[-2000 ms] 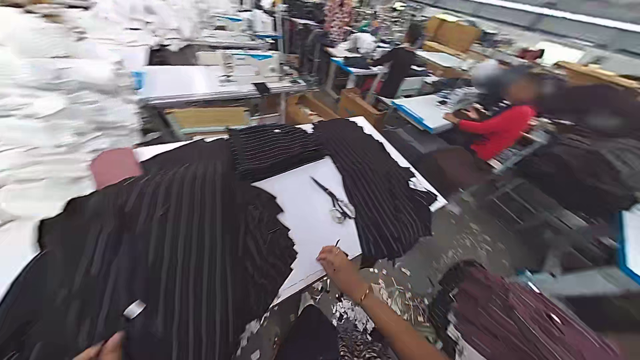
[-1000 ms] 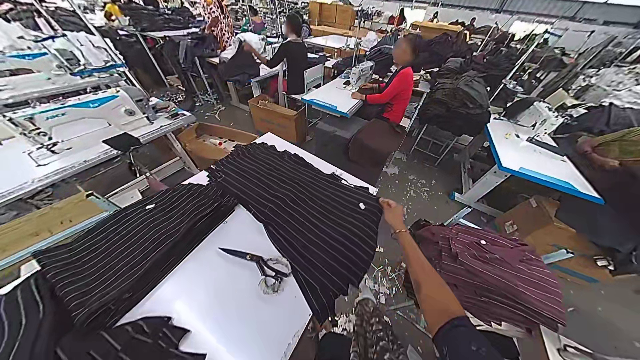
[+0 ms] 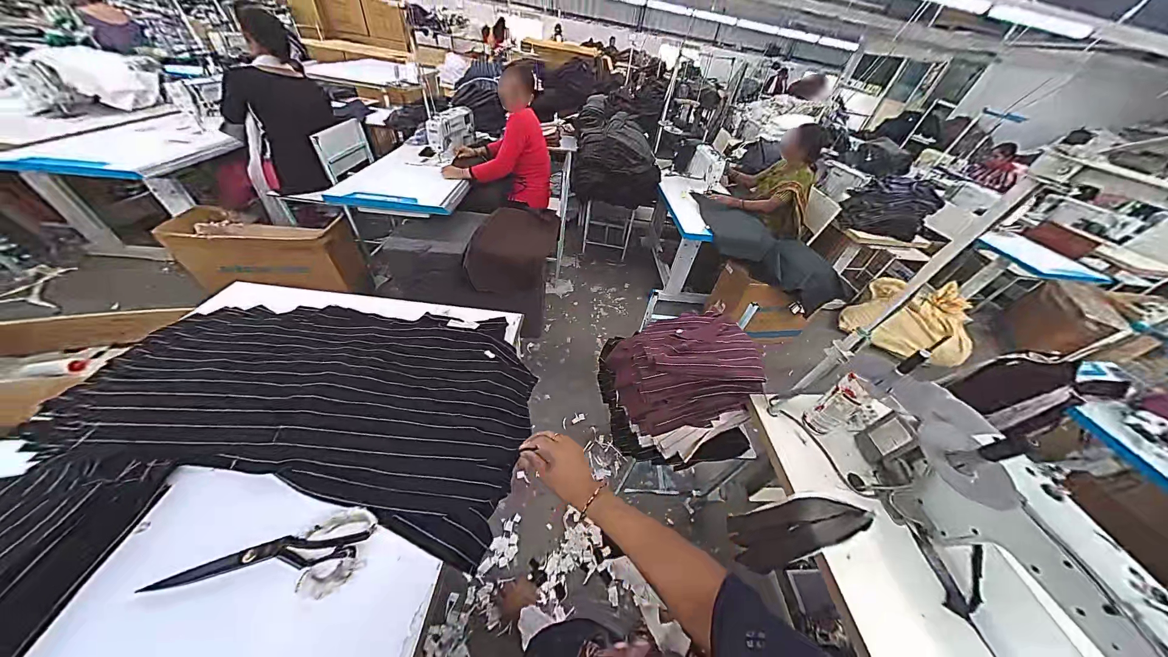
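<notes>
My right hand [image 3: 558, 467] is at the right edge of a stack of black pinstriped fabric pieces [image 3: 319, 383], thumb and fingertips together by the cloth. Whether a small thing is pinched in them is too small to tell. The stack lies along the far side of a white table [image 3: 274, 620]. On the bare white top rest black-bladed tailor's shears [image 3: 265, 555], their handles wrapped in pale material. My left hand is out of the frame.
Maroon pinstriped pieces [image 3: 684, 374] lie in a pile right of the table. A sewing machine [image 3: 1022, 511] stands on a table at the right. Cloth scraps [image 3: 566, 557] litter the floor. Beyond are a cardboard box [image 3: 265, 255] and people seated at sewing machines.
The view has swung right. My left hand, at the lower left two seconds ago, is out of sight. My right hand has gone from the near table edge to the edge of the striped stack.
</notes>
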